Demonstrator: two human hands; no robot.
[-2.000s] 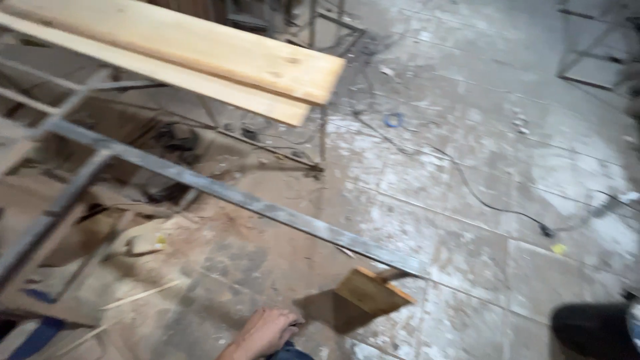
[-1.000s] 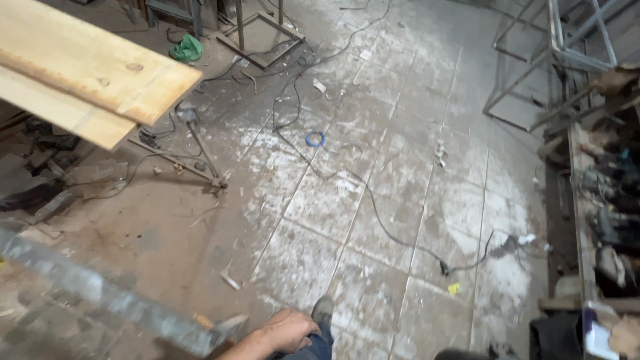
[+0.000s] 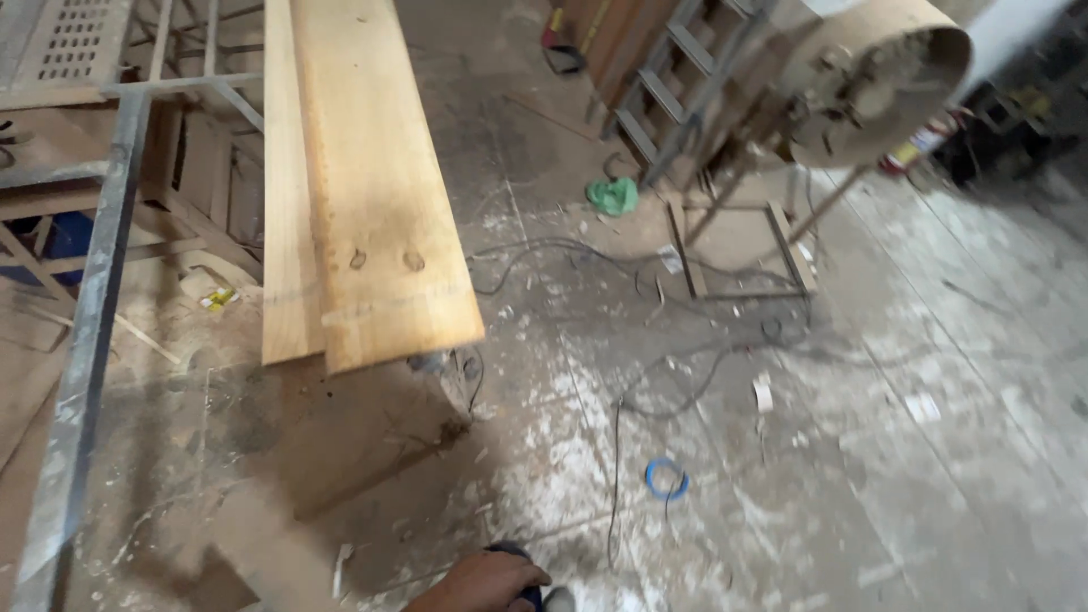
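Note:
At the bottom edge, left of centre, is my left hand (image 3: 497,582), seen from the back with its fingers bent down and partly cut off by the frame. It lies in front of dark blue clothing and near the tip of a shoe (image 3: 558,599); whether anything is in its fingers is hidden. My right hand is out of view. Two pale wooden boards (image 3: 382,212) lie lengthwise, one overlapping the other, their ends jutting over the floor ahead. To the left runs a worn metal bar (image 3: 89,340) of a frame.
A stepladder (image 3: 663,93), a large drum-shaped housing (image 3: 884,85) on legs and a floor-level metal frame (image 3: 748,251) stand at the back right. Dark cables (image 3: 616,476), a blue ring (image 3: 666,478), a green bag (image 3: 612,196) and scraps lie on the dusty tiles.
The view has swung strongly to the left since one second ago, bringing the ladder and drum-shaped housing into sight. My left hand stays low in the frame.

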